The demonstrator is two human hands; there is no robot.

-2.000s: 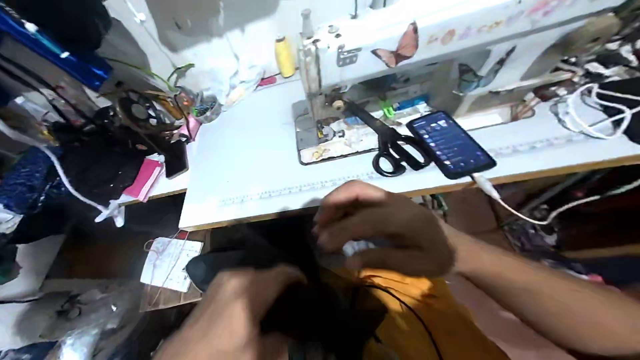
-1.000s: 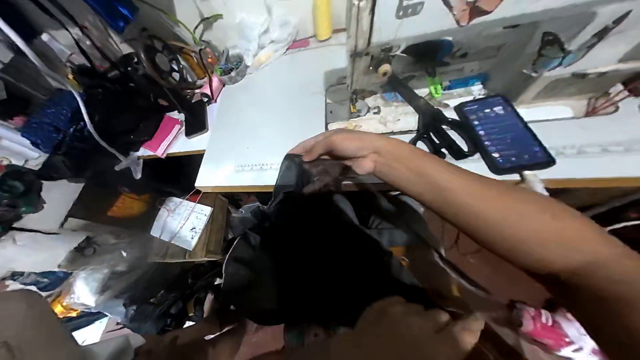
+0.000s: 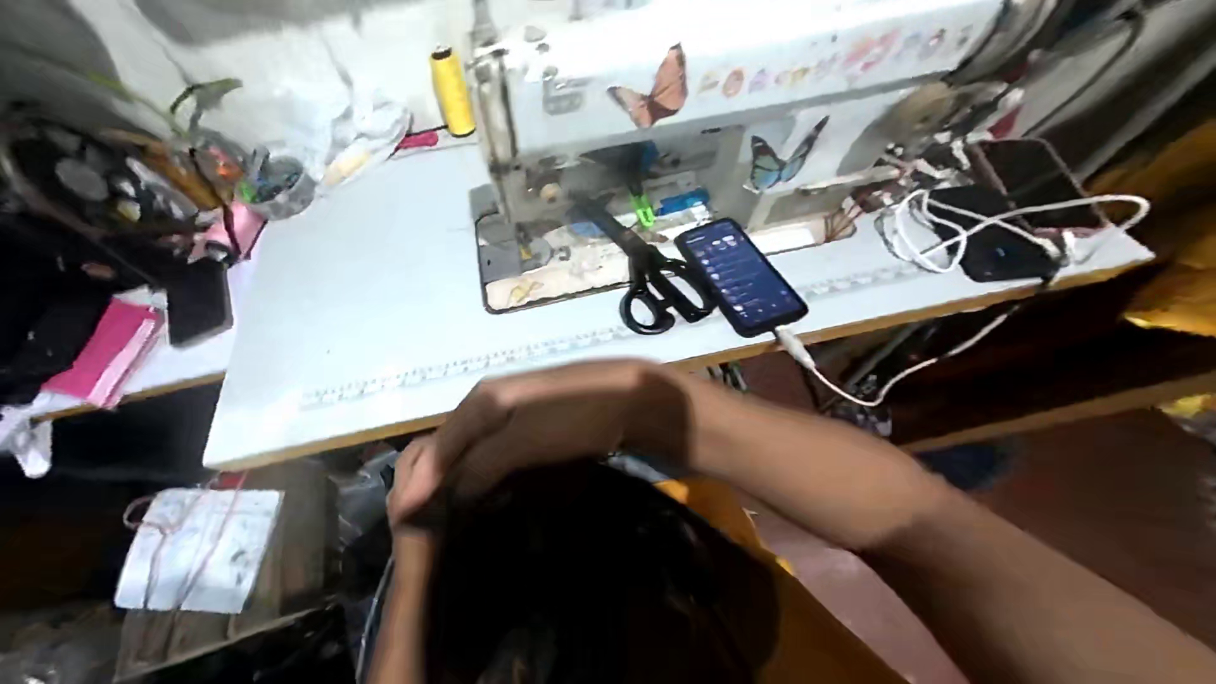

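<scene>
Dark cloth [image 3: 589, 579] lies over the lap, below the table's front edge. My right hand [image 3: 560, 418] reaches across to its upper left part, fingers bent over it; the grip is partly hidden. My left hand [image 3: 418, 484] meets the right one at the cloth's left edge, blurred and mostly covered. Beyond them, black-handled scissors [image 3: 660, 285] lie on the white table, blades toward the sewing machine [image 3: 608, 85]. A phone [image 3: 741, 275] with a lit screen lies beside the scissors, a white cable plugged into it.
A yellow thread spool [image 3: 453, 92] stands behind the table [image 3: 351, 275], left of the machine. Coiled white cable [image 3: 959, 228] and dark devices lie at the right. Pink cloth [image 3: 106, 351], a dark phone [image 3: 199, 304] and a small fan [image 3: 81, 176] are at the left. A tied white packet [image 3: 199, 549] sits below.
My left hand has come up from the lower part of the cloth to beside my right hand at its upper left edge. The view has shifted, showing more at the right.
</scene>
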